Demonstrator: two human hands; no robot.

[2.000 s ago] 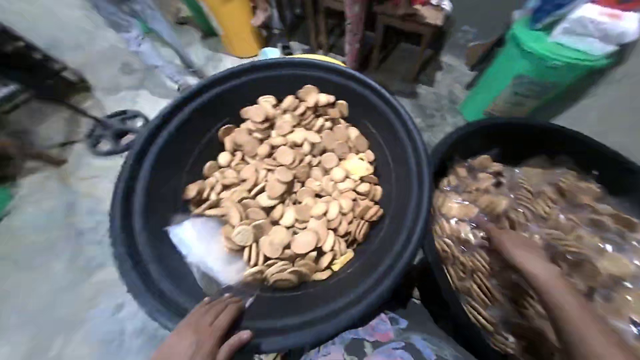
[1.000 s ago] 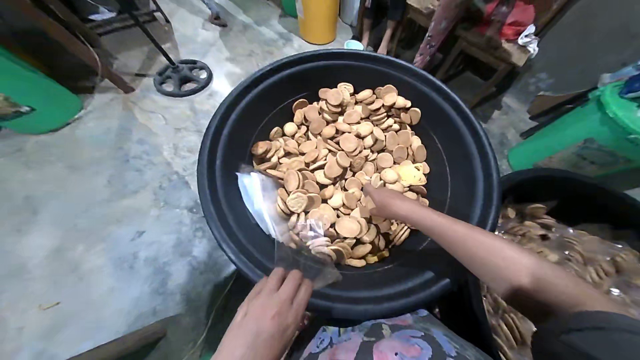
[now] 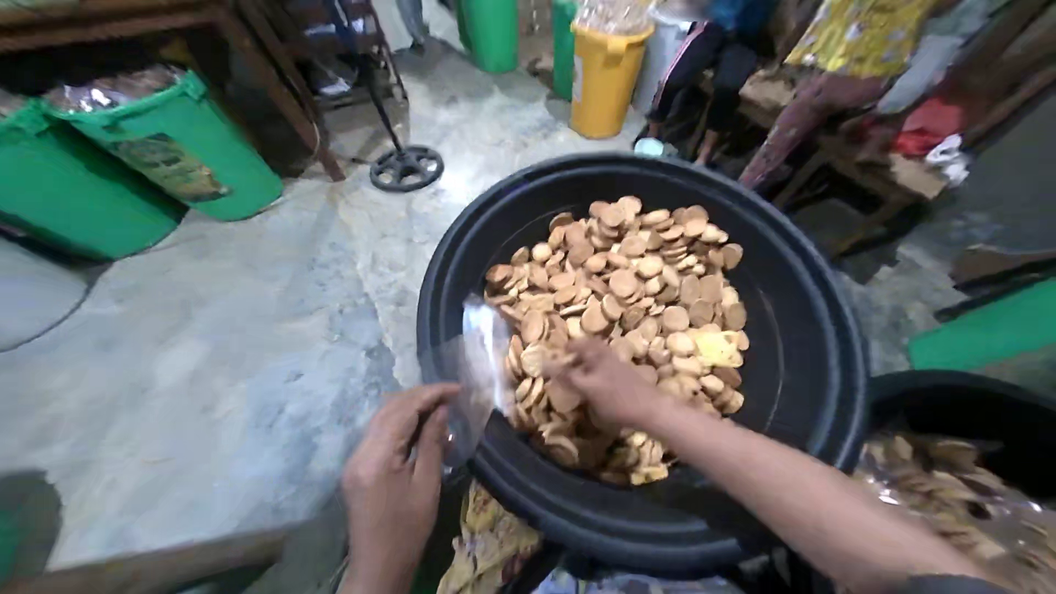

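Note:
A large black plastic tub (image 3: 813,330) holds a heap of round tan biscuits (image 3: 623,285), with a yellow piece (image 3: 718,348) among them. My left hand (image 3: 400,470), at the tub's left rim, pinches a clear plastic bag (image 3: 485,351) between thumb and fingers. The bag reaches over the rim to the heap. My right hand (image 3: 606,384) is down at the biscuits, beside the bag, with its fingers curled on some of them; blur hides exactly how many. A second black tub (image 3: 924,400) at the lower right contains bagged biscuits (image 3: 957,503).
Green bins (image 3: 239,161) stand at the left and a yellow bin (image 3: 606,82) at the back. A black wheel-like base (image 3: 406,168) rests on the concrete floor (image 3: 272,322). Seated people (image 3: 714,70) are beyond the tub, near a wooden bench (image 3: 874,169).
My right hand was on the bagged biscuits in the right tub two seconds ago and is now in the biscuit heap. My left hand now holds the bag at the rim. The view has shifted left.

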